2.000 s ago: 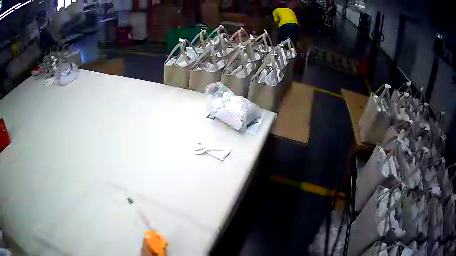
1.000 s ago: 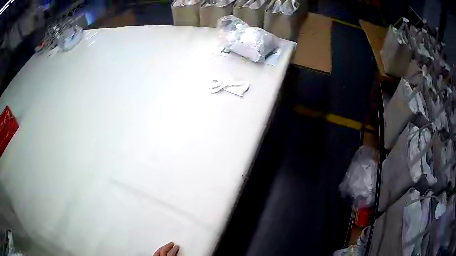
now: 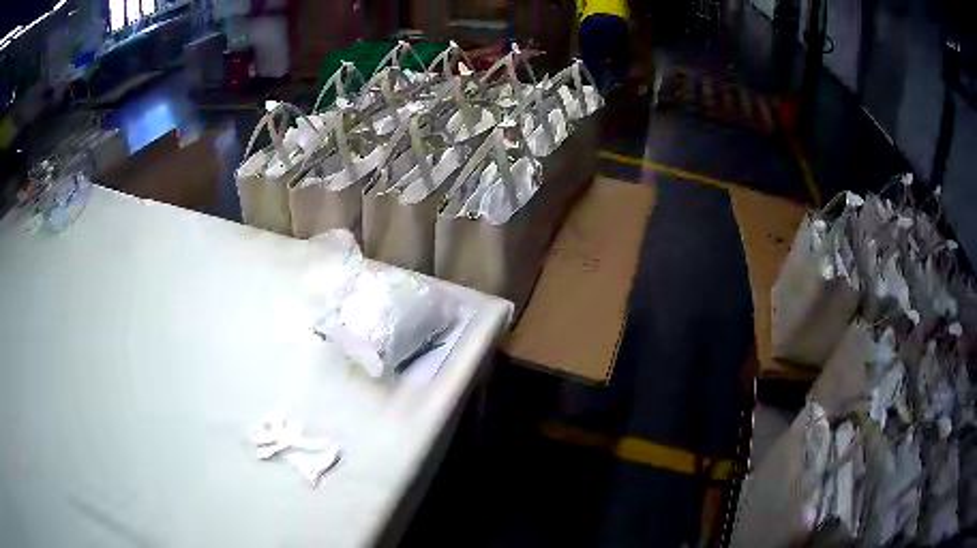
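Neither of my hands is in the picture. A crumpled clear and whitish plastic bag [image 3: 380, 316] lies at the far right corner of the white table [image 3: 161, 353], on top of a flat sheet. A small white cloth-like or paper piece [image 3: 297, 447] lies nearer on the table. Beyond the table edge, several grey-beige tote bags [image 3: 482, 254] stand upright in rows, handles up, with white stuffing paper showing in their mouths.
More packed totes [image 3: 814, 280] stand on the right. Flat brown cardboard [image 3: 584, 280] lies beside the far totes. Dark floor with a yellow line [image 3: 643, 450] runs between. A person in a yellow top [image 3: 603, 9] is at the back. Tangled items [image 3: 59, 198] lie at the table's far left.
The view has risen and moved forward, so the far totes show larger. The fingers at the bottom edge one second ago are out of view, as are the earlier orange tool and the red item.
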